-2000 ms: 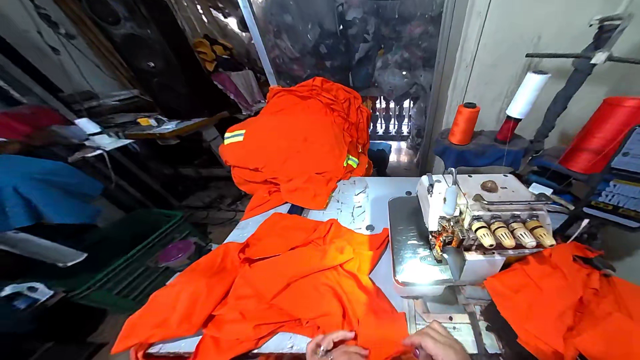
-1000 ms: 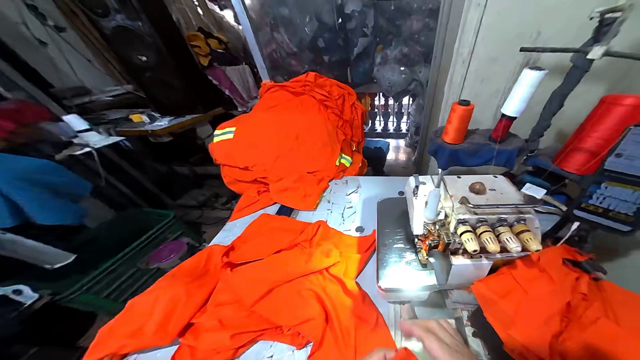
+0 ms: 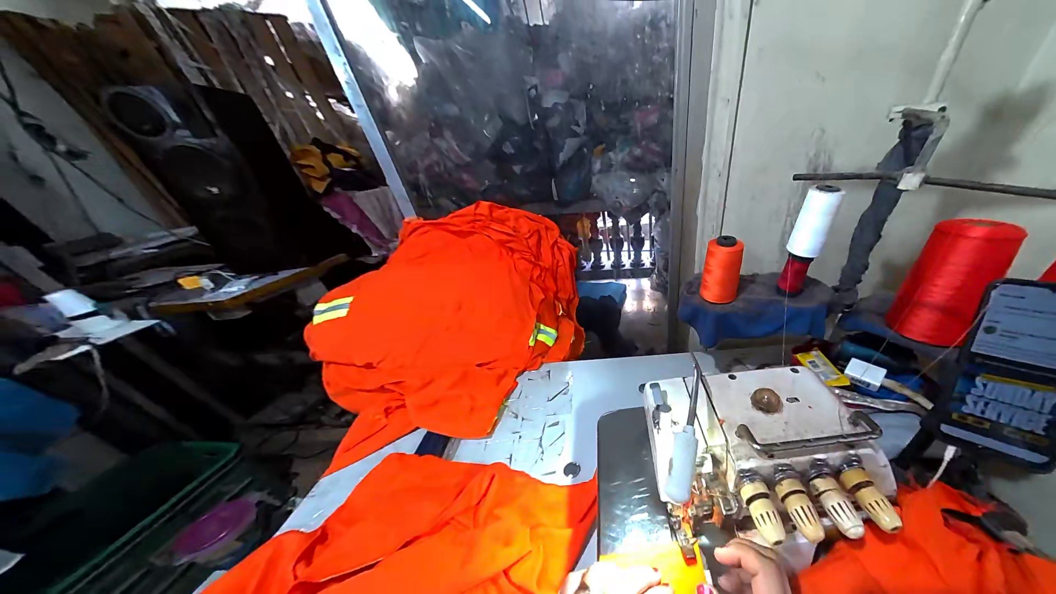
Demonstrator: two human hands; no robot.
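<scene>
An overlock sewing machine (image 3: 767, 412) stands at the right of the white table, its needle area lit. At the bottom edge my left hand (image 3: 615, 579) presses on orange fabric (image 3: 660, 568) just in front of the presser foot. My right hand (image 3: 749, 566) is beside the foot, fingers at the fabric's right edge; its grip is partly hidden. An orange garment (image 3: 429, 520) spreads over the table left of the machine. Behind it a large pile of orange garments (image 3: 454, 305) with reflective strips is heaped at the table's far left.
Orange, white and red thread cones (image 3: 957, 280) stand behind the machine. A phone (image 3: 1006, 371) is at the far right, above more orange fabric (image 3: 932, 544). A green crate (image 3: 148, 511) stands low at the left, and a black loudspeaker (image 3: 223, 173) farther back.
Both hands have moved with the fabric toward the machine's foot; two seconds ago they were on the garment in front of the machine. The view has tilted up.
</scene>
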